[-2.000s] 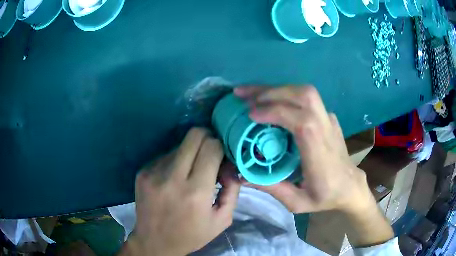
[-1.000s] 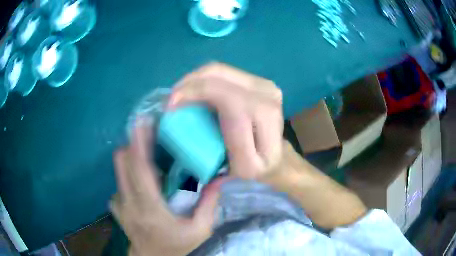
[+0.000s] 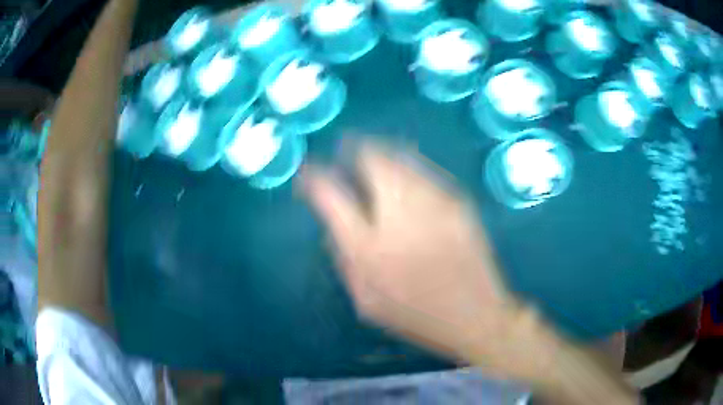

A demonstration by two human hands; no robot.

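My right hand [image 3: 404, 237] is blurred over the middle of the table, fingers pointing up and left, thumb apart from the fingers. Nothing shows in it. Its fingertips are just right of a teal cup with a bright white shape in its mouth [image 3: 258, 150]; contact cannot be told. My left forearm runs up the left side and leaves at the top edge, so my left hand is out of the picture. Another teal cup with a white centre [image 3: 529, 168] stands right of my right hand.
Several more teal cups with white centres [image 3: 297, 85] stand in groups along the table's far side. A heap of tiny pale-teal pieces [image 3: 672, 190] lies at right on the dark green table [image 3: 214, 293]. Blurred teal parts [image 3: 24, 198] are beyond the left forearm. A red item shows at the right edge.
The view has swung left and shows more cups. The teal part that both hands held is no longer visible. My right hand has moved over the table; my left arm now reaches up at far left.
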